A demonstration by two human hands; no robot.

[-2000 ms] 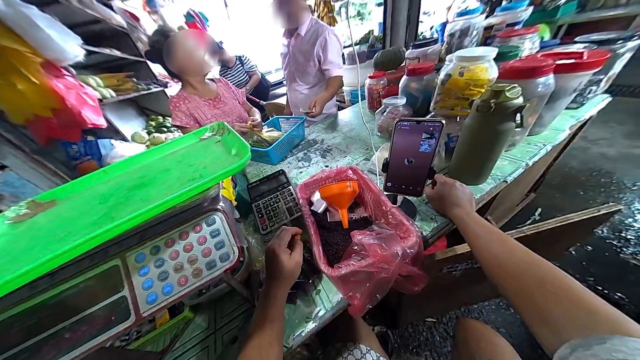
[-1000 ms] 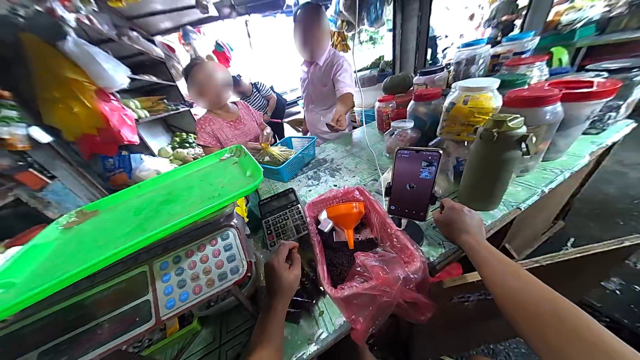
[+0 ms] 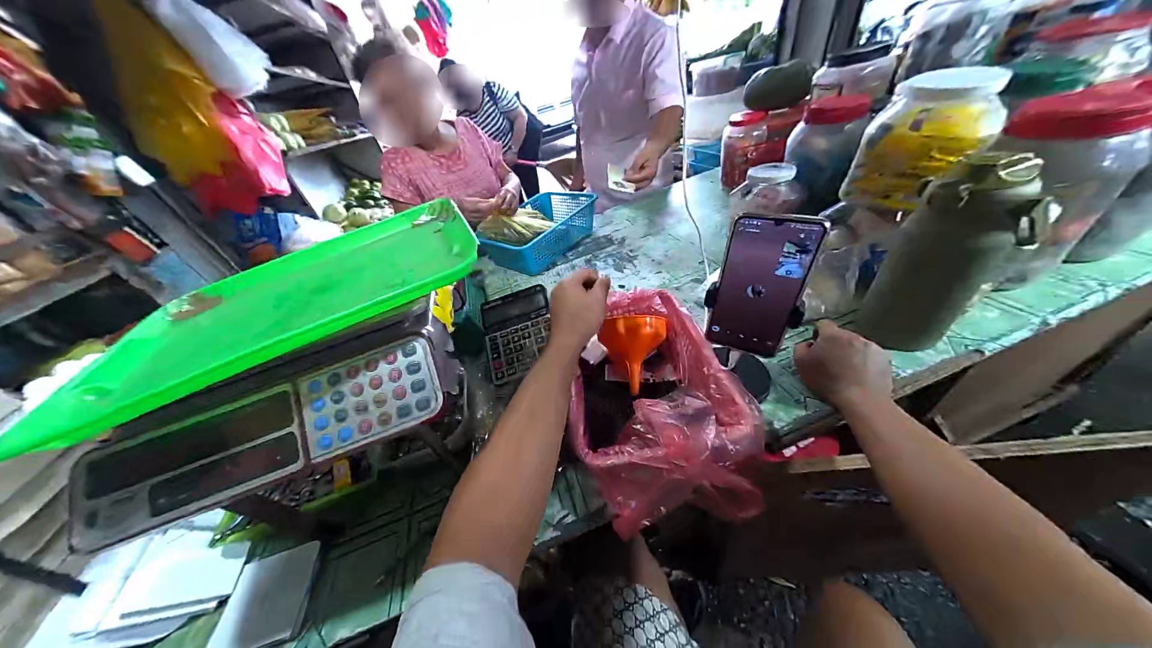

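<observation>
My left hand (image 3: pixel 579 310), fingers curled, is between a calculator (image 3: pixel 517 335) and an orange funnel (image 3: pixel 633 339); whether anything is in its fingers I cannot tell. The funnel rests in a container lined with a pink plastic bag (image 3: pixel 740 409), above dark contents. My right hand (image 3: pixel 843 363) is half closed at the counter's edge, just right of a smartphone (image 3: pixel 765 283) standing upright in a holder. Nothing shows in that hand, but its palm is hidden. An olive-green flask (image 3: pixel 949 252) stands behind it.
A weighing scale (image 3: pixel 369 396) with a green tray (image 3: pixel 270 310) takes up the left. Lidded plastic jars (image 3: pixel 931 135) line the back right. Across the counter, a person in pink (image 3: pixel 450 162) is at a blue basket (image 3: pixel 562 229); another person in a light shirt (image 3: pixel 625 85) holds what looks like a banknote.
My left hand has moved up and forward from below the calculator to beside the funnel. The standing person's outstretched hand has lowered.
</observation>
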